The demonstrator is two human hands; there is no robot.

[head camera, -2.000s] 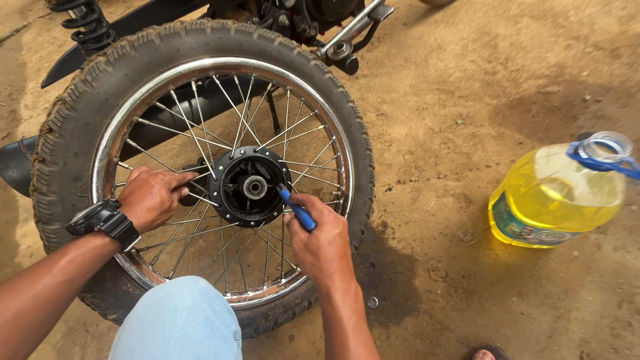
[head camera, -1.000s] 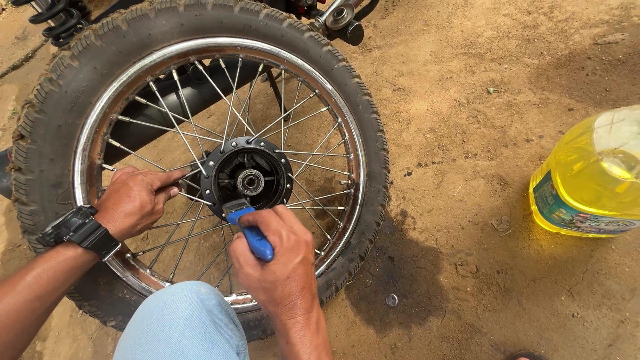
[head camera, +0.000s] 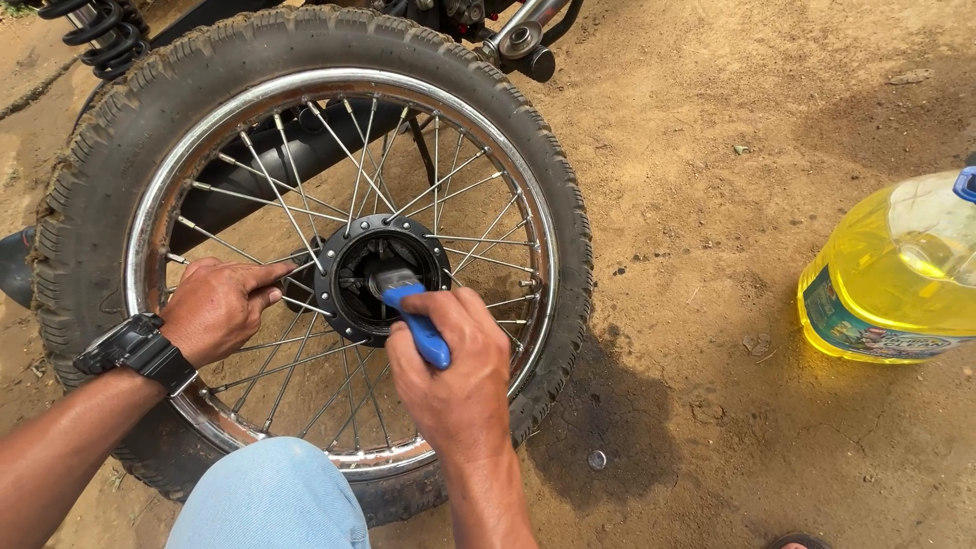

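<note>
A spoked motorcycle wheel [head camera: 568, 229] with a knobby tyre and a chromed, partly rusty rim fills the left and middle of the view. Its black hub [head camera: 329, 286] has an open centre. My right hand [head camera: 457, 366] grips the blue handle of a paintbrush [head camera: 419, 324], whose bristle end reaches into the hub and hides part of its middle. Left of the hub, my left hand [head camera: 221, 305] rests at the spokes with its index finger extended toward the hub flange; whether it pinches a spoke cannot be told. A black watch is on the left wrist.
At the right a clear plastic jug of yellow liquid [head camera: 862, 252] stands on the dirt ground. A small round metal piece [head camera: 597, 460] lies on a damp patch. Behind the wheel are a black exhaust [head camera: 221, 202], a coil spring shock [head camera: 103, 34] and motorcycle parts. My knee is at bottom centre.
The brush has moved from the hub's right edge to its lower edge, and now up into the hub's centre. My left hand has stayed beside the hub.
</note>
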